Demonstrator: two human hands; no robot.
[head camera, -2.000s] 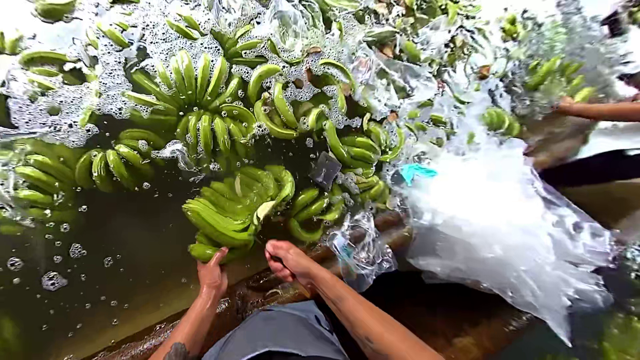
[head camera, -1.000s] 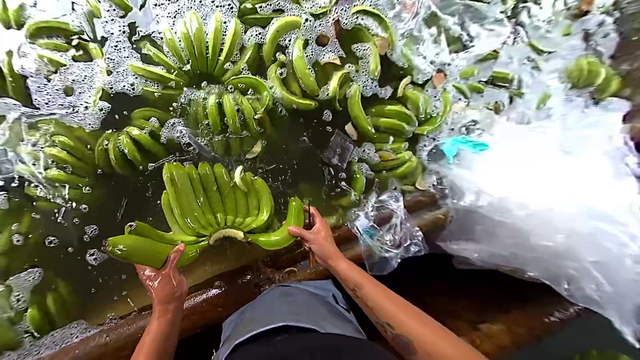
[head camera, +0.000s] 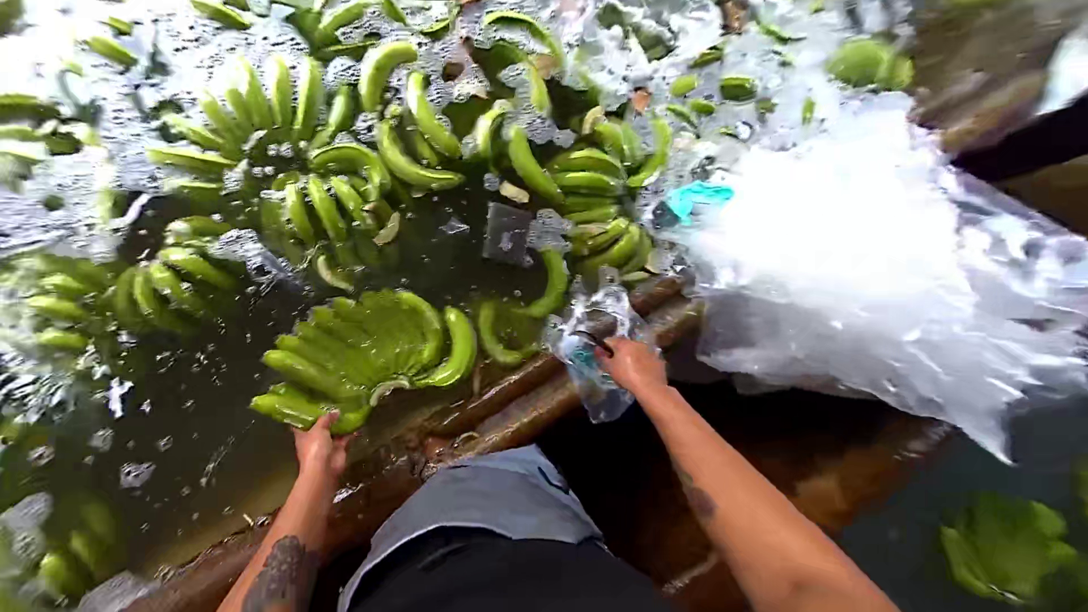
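Note:
A large hand of green bananas (head camera: 365, 348) lies at the water's surface near the basin's edge. My left hand (head camera: 321, 446) grips its lower left end. Off to the right, my right hand (head camera: 633, 365) is closed on a small dark curved tool (head camera: 592, 342), whose full shape I cannot make out. That hand is over a clear plastic bag (head camera: 599, 387), which rests on the rim; whether it holds the bag too is unclear. A separate curved banana cluster (head camera: 501, 336) floats between the two hands.
More green banana clusters (head camera: 263, 110) float in foamy water beyond. The wet brown rim (head camera: 510, 408) runs diagonally before me. At right lies a big heap of clear plastic sheeting (head camera: 850, 255), with a turquoise scrap (head camera: 699, 200) beside it. Further bananas (head camera: 1007, 548) show at lower right.
My right hand has left the banana hand and moved right to the clear bag on the rim. My left hand still holds the bananas, now lower and tilted in the water.

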